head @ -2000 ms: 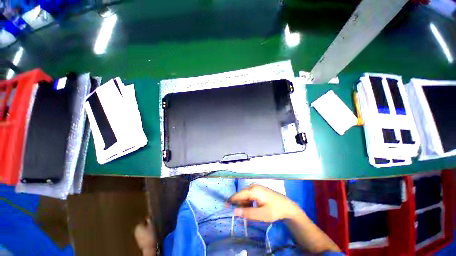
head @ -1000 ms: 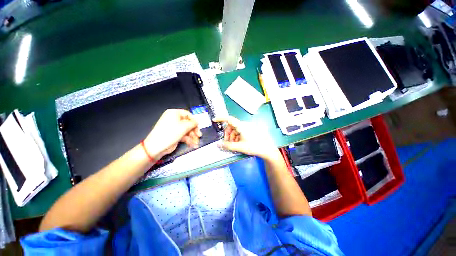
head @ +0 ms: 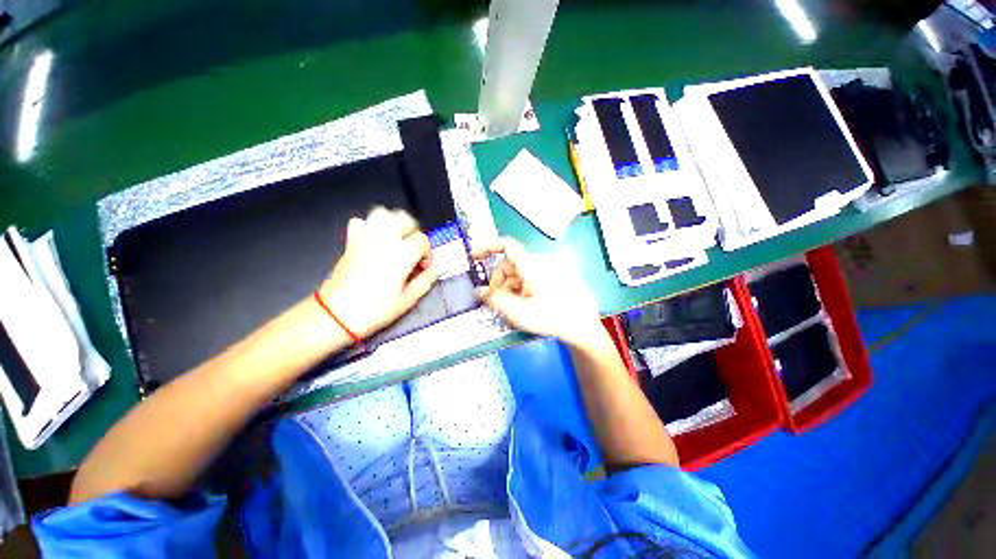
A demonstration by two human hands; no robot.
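Observation:
A large black panel [head: 240, 240] lies on silvery-white packing sheet [head: 273, 147] on the green bench. A black strip [head: 426, 175] crosses its right end, its top sticking out past the panel's far edge. A blue-and-white label [head: 446, 238] shows at the strip's near end. My left hand [head: 377, 273] is over the panel's right part, fingers curled in beside the label; what they pinch is hidden. My right hand [head: 535, 289] is at the panel's right edge, thumb and fingertips by a corner piece [head: 481, 273]; I cannot tell if they grip it.
An upright metal post [head: 513, 71] stands behind the panel. To the right are a white card [head: 535, 194], stacked white sheets with black blocks [head: 625, 191] and a large-rectangle sheet [head: 786, 147]. More sheets [head: 49, 328] lie left. Red bins [head: 754, 360] hold black panels below the bench's right edge.
Since the first frame the view has turned right and both hands have come onto the panel's right end. Since the second, the strip's far end has shifted outward past the panel edge.

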